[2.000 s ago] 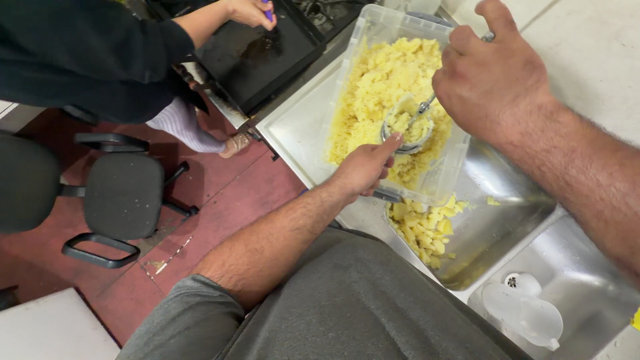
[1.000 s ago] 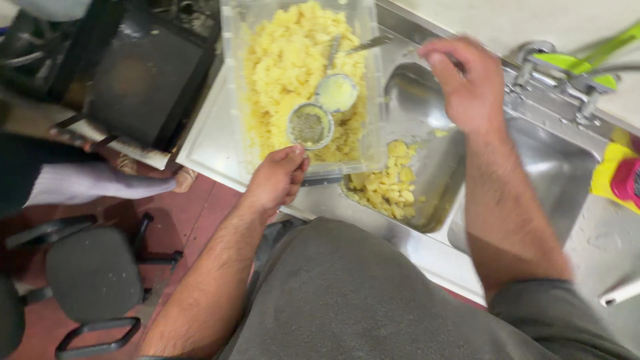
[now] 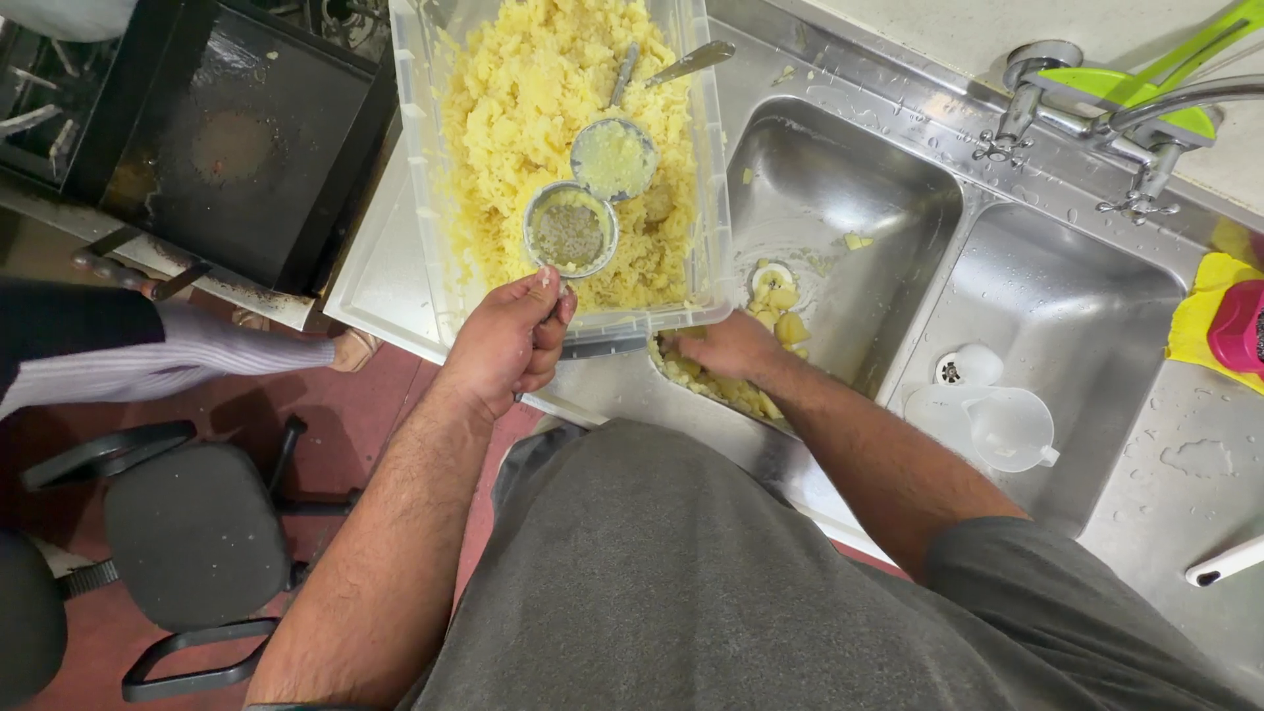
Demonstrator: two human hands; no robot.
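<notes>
My left hand (image 3: pixel 513 341) grips the handle of a metal potato ricer (image 3: pixel 573 229), which hangs opened out over a clear plastic tub (image 3: pixel 420 168). Its perforated cup and its round press plate (image 3: pixel 614 160) both carry bits of potato; its other handle (image 3: pixel 691 63) points away to the upper right. Mashed potato (image 3: pixel 538 79) fills much of the tub. My right hand (image 3: pixel 729 346) reaches down into potato chunks (image 3: pixel 780 314) in the near left corner of the left sink basin. Its fingertips are partly hidden, so whether they hold a piece cannot be told.
Right of the left basin (image 3: pixel 859 197) is a second basin with a translucent plastic jug (image 3: pixel 1012 430). Behind them stands a tap (image 3: pixel 1027 104) with a green utensil. A black griddle (image 3: pixel 227 148) is at upper left, near another person's leg (image 3: pixel 217 355) and an office chair (image 3: pixel 197 533).
The ricer, closed together two seconds ago, is opened out. My right hand has left its handle and moved down into the potato chunks in the sink. The view has shifted right.
</notes>
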